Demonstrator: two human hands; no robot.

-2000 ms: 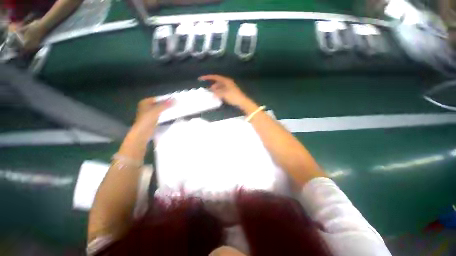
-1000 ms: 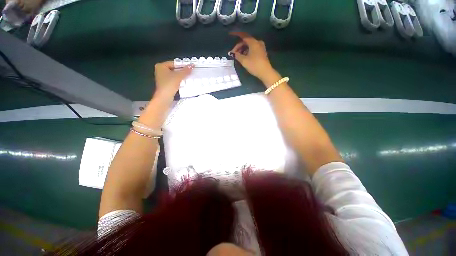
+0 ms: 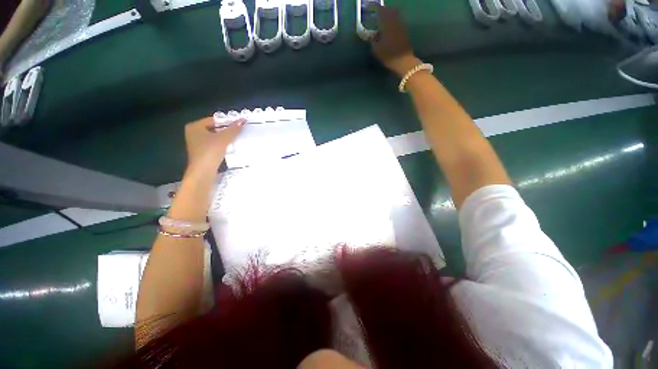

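Observation:
My left hand (image 3: 211, 144) holds a small white label sheet (image 3: 268, 138) by its left end, with a row of scalloped stickers along the top edge. My right hand (image 3: 391, 42) reaches to the belt and touches the near end of a white oval housing (image 3: 367, 21); its fingers are dark and partly hide the housing. Whether a sticker is at the fingertips cannot be seen. A stack of large white label sheets (image 3: 310, 205) lies in front of me, overexposed.
Several white housings (image 3: 296, 25) lie in a row on the green belt, with more at far left and upper right. A grey post (image 3: 79, 180) slants in from the left. Folded white papers (image 3: 119, 288) lie near my left forearm. A person's arm (image 3: 23, 25) shows at top left.
My right hand has moved forward and right from beside the label sheet to the single housing. My left hand still holds the sheet, which shows fewer stickers in its top row.

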